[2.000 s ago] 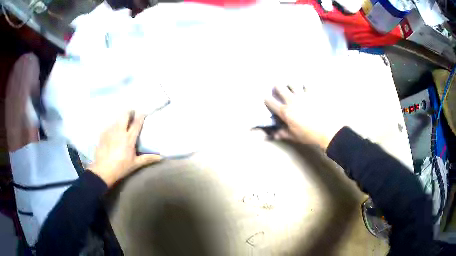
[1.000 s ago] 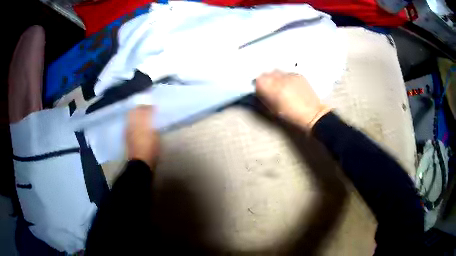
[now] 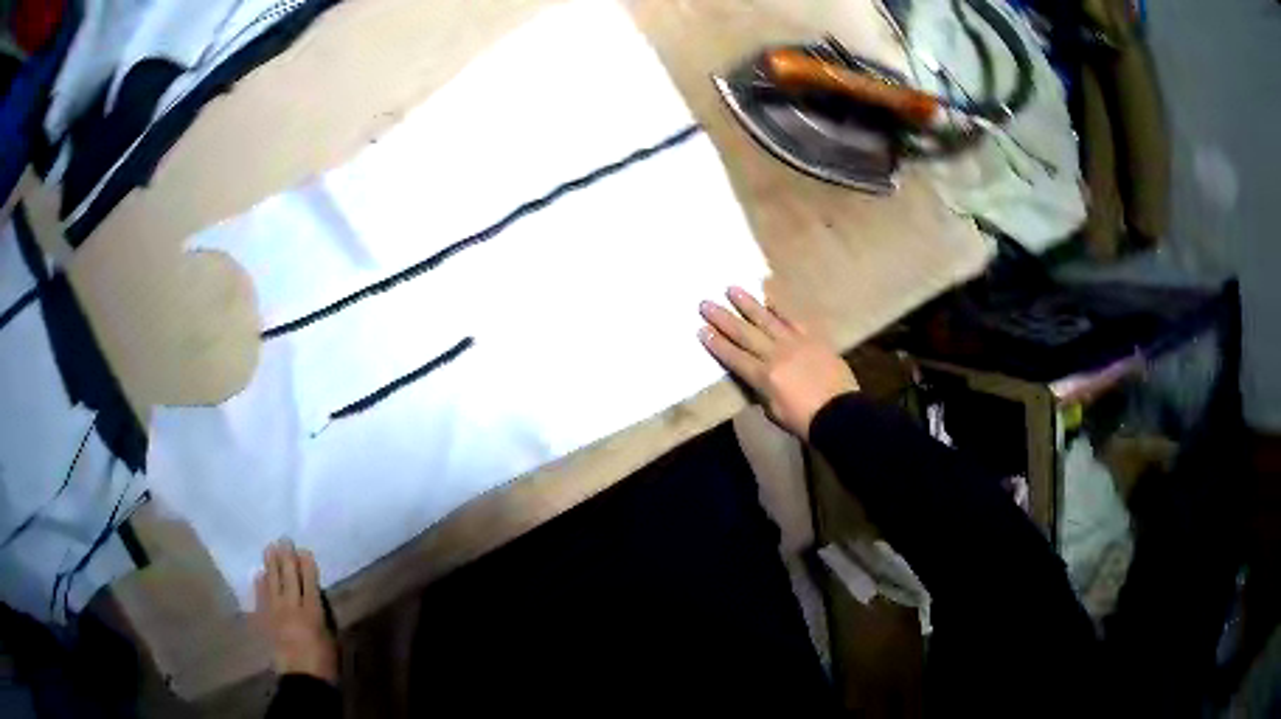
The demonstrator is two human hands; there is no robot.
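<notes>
A white garment panel [image 3: 562,295] lies flat on the tan pressing table. A long black seam line [image 3: 478,236] runs across it, with a short separate black line [image 3: 403,379] below. A curved cut-out shows at its left end. My left hand [image 3: 292,612] rests on the panel's lower left corner, fingers flat. My right hand [image 3: 770,363] rests on the lower right edge, fingers slightly spread. Neither hand grasps anything. The steam iron [image 3: 829,115], with an orange-brown handle, stands beyond the panel's right end, slightly blurred.
The tan table [image 3: 899,267] ends just in front of me. Black and white panels [image 3: 155,84] lie at the far left. More panels [image 3: 42,436] hang at the left edge. A crumpled pale cloth [image 3: 1019,155] and the iron's hose are at the right. An open-fronted box [image 3: 983,421] stands below right.
The view has turned right, bringing the iron in. The panel my hands were moving now lies spread flat near me, away from the other panels. Both hands have gone from gripping to resting on it.
</notes>
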